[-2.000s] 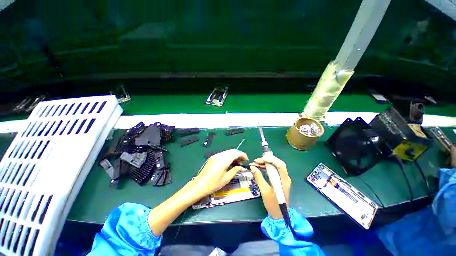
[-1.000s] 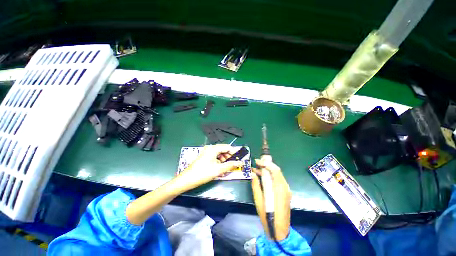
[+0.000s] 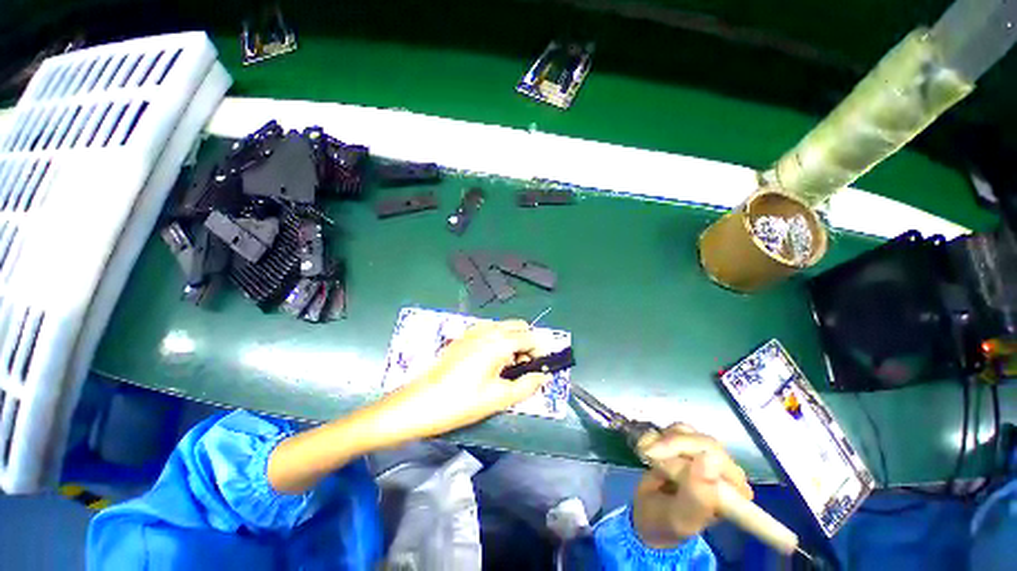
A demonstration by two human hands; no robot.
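My left hand [image 3: 474, 374] holds a small black part [image 3: 538, 364] between its fingers, above a white printed card [image 3: 419, 341] on the green bench. A thin silvery wire [image 3: 541, 317] sticks up from the same fingers. My right hand [image 3: 694, 482] grips the pale handle of a soldering iron [image 3: 658, 441] near the bench's front edge. The iron's metal tip points up and left, close to the card's lower right corner. My left hand and forearm hide part of the card.
A heap of black parts [image 3: 262, 218] and loose ones [image 3: 482, 276] lie on the bench. A slotted white tray [image 3: 95, 212] stands left. At right are a brown pot [image 3: 742, 259], second white card [image 3: 797, 441], black square unit [image 3: 887, 312] and wrapped post [image 3: 875, 117]. Assemblies [image 3: 555, 74] lie on the belt.
The view has shifted downwards. My right hand has moved right and nearer me, and the iron has turned from upright to pointing up-left. My left hand still holds the black part over the card.
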